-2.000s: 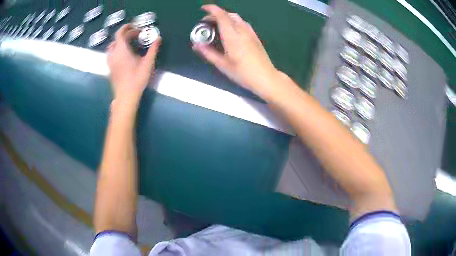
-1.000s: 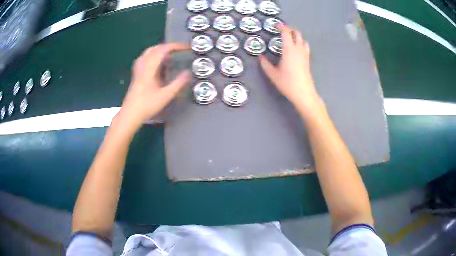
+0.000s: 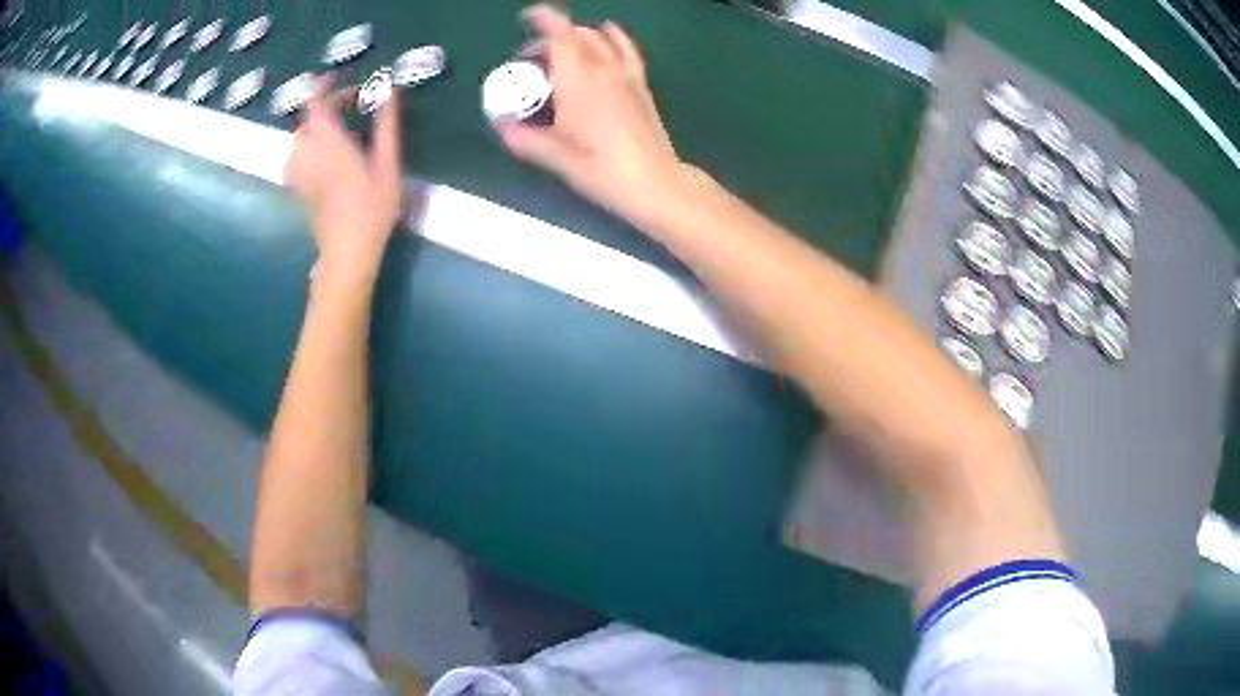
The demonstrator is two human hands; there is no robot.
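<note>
My right hand point(image 3: 585, 116), bare, holds a round silver speaker driver point(image 3: 517, 93) between thumb and fingers above the green belt. My left hand point(image 3: 343, 170), bare, reaches over the belt with fingers apart. A silver disc point(image 3: 374, 91) shows between its fingertips; whether they grip it is unclear. More discs lie close by, one point(image 3: 420, 64) just right of my left hand. A grey loading board point(image 3: 1061, 503) at the right carries several rows of discs point(image 3: 983, 248). My right forearm covers part of its left side.
Rows of blurred discs point(image 3: 204, 87) stretch along the conveyor belt point(image 3: 707, 109) to the far left. A white line point(image 3: 571, 265) runs along the belt near its smooth green front edge point(image 3: 544, 408). A grey floor with a yellow line point(image 3: 136, 490) shows at lower left.
One second ago both hands were at the board; now both are over the belt discs. The view has swung left. My right hand holds a disc, and the board shows more discs.
</note>
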